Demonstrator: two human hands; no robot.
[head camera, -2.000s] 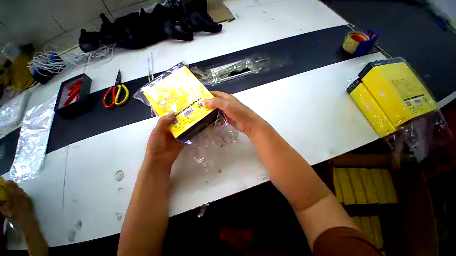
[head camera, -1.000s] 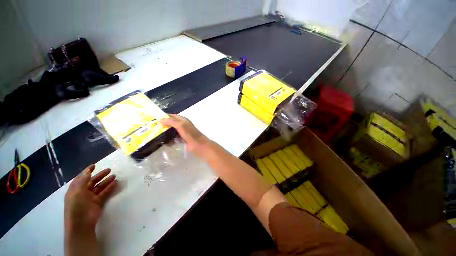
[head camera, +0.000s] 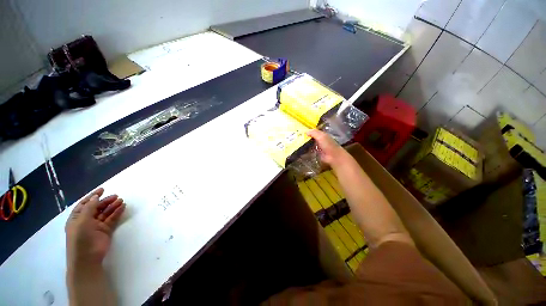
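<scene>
My right hand (head camera: 326, 148) is on the near end of a yellow retail box (head camera: 276, 136) in a clear bag, with its fingers at the box's corner. The box lies at the bench's right edge, against the bagged boxes (head camera: 306, 100) behind it, whose loose film hangs over the edge. My left hand (head camera: 96, 222) is empty over the white bench top at the left, palm up with fingers apart. An open shipping carton (head camera: 413, 230) with rows of yellow boxes stands below the right bench edge.
A tape roll (head camera: 273, 71) stands on the black band (head camera: 230, 89). Crumpled clear film (head camera: 149, 127) lies mid-band. Scissors (head camera: 13, 202) and thin pale strips (head camera: 52, 176) are at left. Black items (head camera: 36, 106) lie at the back left. A red stool (head camera: 388, 128) and another carton (head camera: 446, 161) are at right.
My right hand has carried the bagged box rightward to the other bagged boxes. My left hand has let go of it and stays at the left. The view has turned right, showing more carton and floor.
</scene>
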